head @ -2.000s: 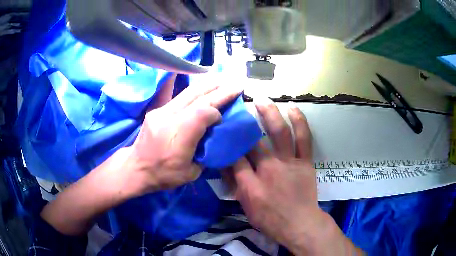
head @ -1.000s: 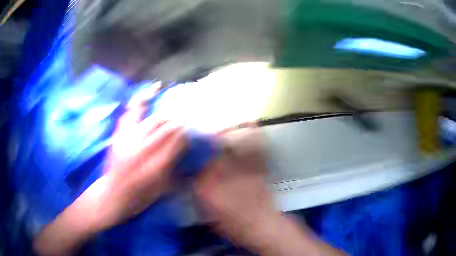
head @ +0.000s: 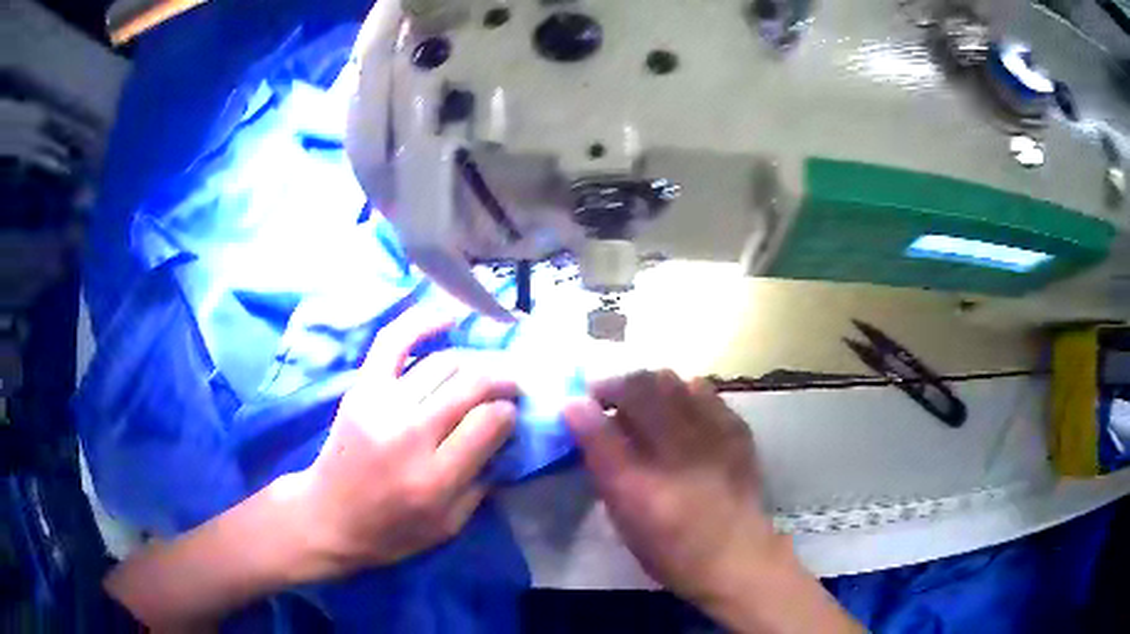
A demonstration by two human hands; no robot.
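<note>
Blue fabric (head: 236, 334) lies bunched left of the sewing machine head (head: 694, 112), and part of it hangs below the table edge. My left hand (head: 415, 452) grips the fabric near the presser foot area, fingers bent. My right hand (head: 675, 471) is at the right edge of the same piece, thumb and fingertips closed on it. The fabric between my hands is washed out by white glare, so its edge is hard to see. The needle is hidden in the glare.
Black thread snips (head: 911, 372) lie right of my right hand. A green control panel (head: 942, 229) with a lit display is on the machine. A yellow box (head: 1076, 403) stands at the far right. A measuring tape (head: 880, 513) runs along the front edge.
The view has shifted, showing more of the machine head and the yellow box. My hands have shifted on the fabric, and its folded piece now lies in the glare by the presser foot.
</note>
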